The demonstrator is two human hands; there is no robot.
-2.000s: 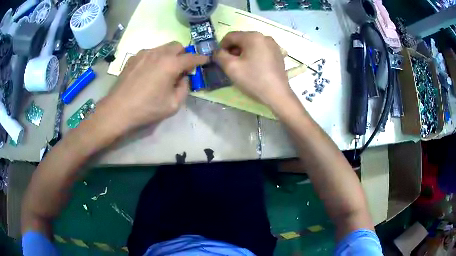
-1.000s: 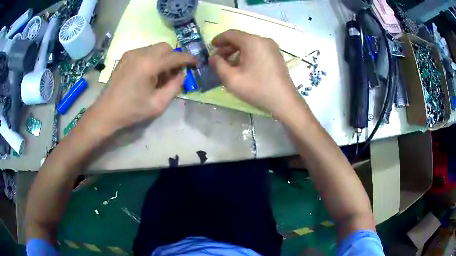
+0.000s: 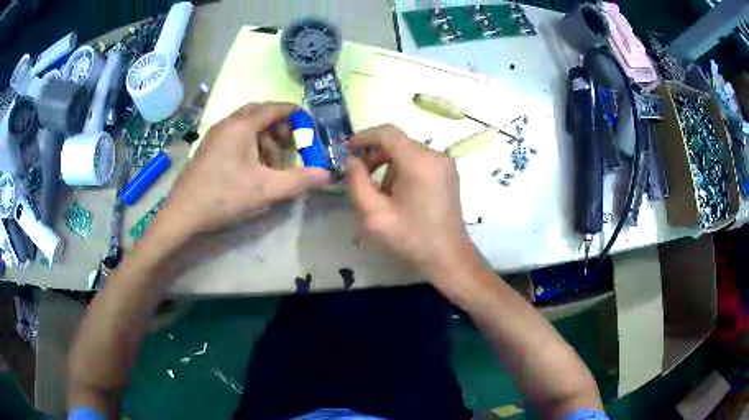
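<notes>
The grey handheld fan body (image 3: 312, 51) lies on the yellow work mat (image 3: 374, 89), round head away from me, handle towards me. A small control board (image 3: 322, 85) shows in the handle near the head. A blue lithium cell (image 3: 306, 141) with a pale band is beside the handle's left side. My left hand (image 3: 246, 160) has its fingers and thumb around the cell. My right hand (image 3: 411, 184) is at the lower right of the handle, fingertips pinched at its end; what they pinch is too small to tell.
Two yellow-handled screwdrivers (image 3: 439, 106) and loose screws (image 3: 516, 154) lie right of the fan. Farther right are a black electric screwdriver (image 3: 586, 156) and a parts box (image 3: 698, 160). Spare fan bodies (image 3: 156, 86) and a loose blue cell (image 3: 144, 178) are left. A board panel (image 3: 468, 25) is at the back.
The blue cell, earlier mostly covered beside the handle, now shows between my left fingers and thumb. My hands are lower along the handle. The yellow screwdriver handles now show; the whole view has shifted.
</notes>
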